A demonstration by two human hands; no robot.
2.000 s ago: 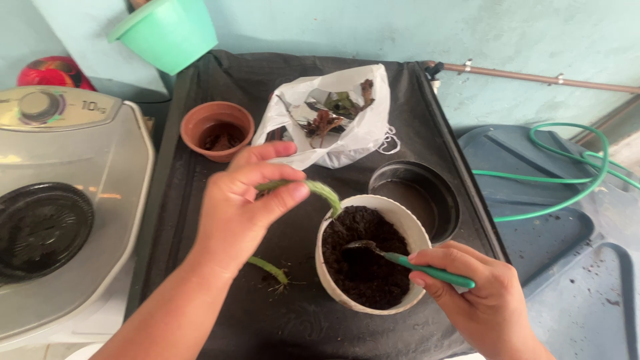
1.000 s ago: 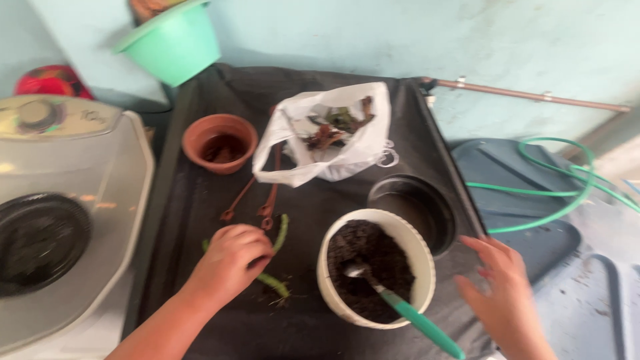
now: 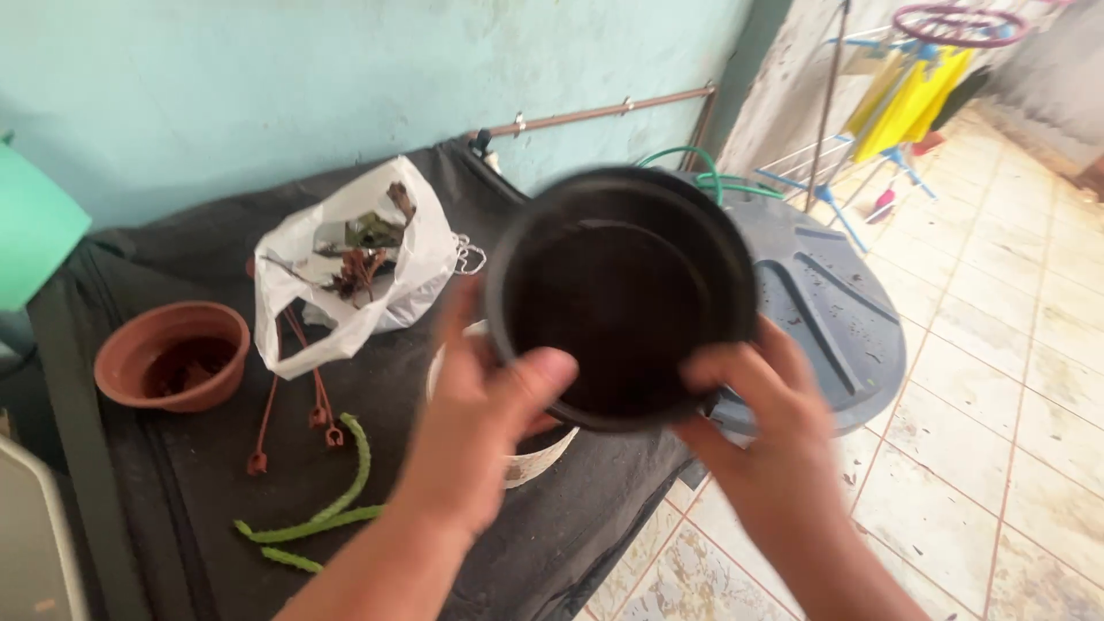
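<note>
Between my left hand [image 3: 483, 405] and my right hand [image 3: 759, 405] is a round black plastic pot [image 3: 621, 302], gripped at its near rim from both sides, blurred and tilted so that its dark inside shows. It hides most of the white pot [image 3: 539, 461] behind and below it; the spoon is not visible. Several green cactus stem pieces [image 3: 319, 524] lie on the black cloth left of my left forearm. A terracotta-coloured pot [image 3: 177, 358] stands at the left. Beside it, a white plastic bag [image 3: 414, 289] holds dry leaves and plant scraps.
Brown plastic pot hangers [image 3: 315, 388] stick out from under the bag. Black cloth [image 3: 198, 483] covers the table. A grey-blue plastic lid [image 3: 828, 302] and a green hose [image 3: 707, 172] are at the right, with a drying rack [image 3: 862, 164] on the tiled floor beyond.
The black pot, on the table behind the white pot before, is now held up in both hands. My left hand has left the cactus pieces. The view has swung to the right.
</note>
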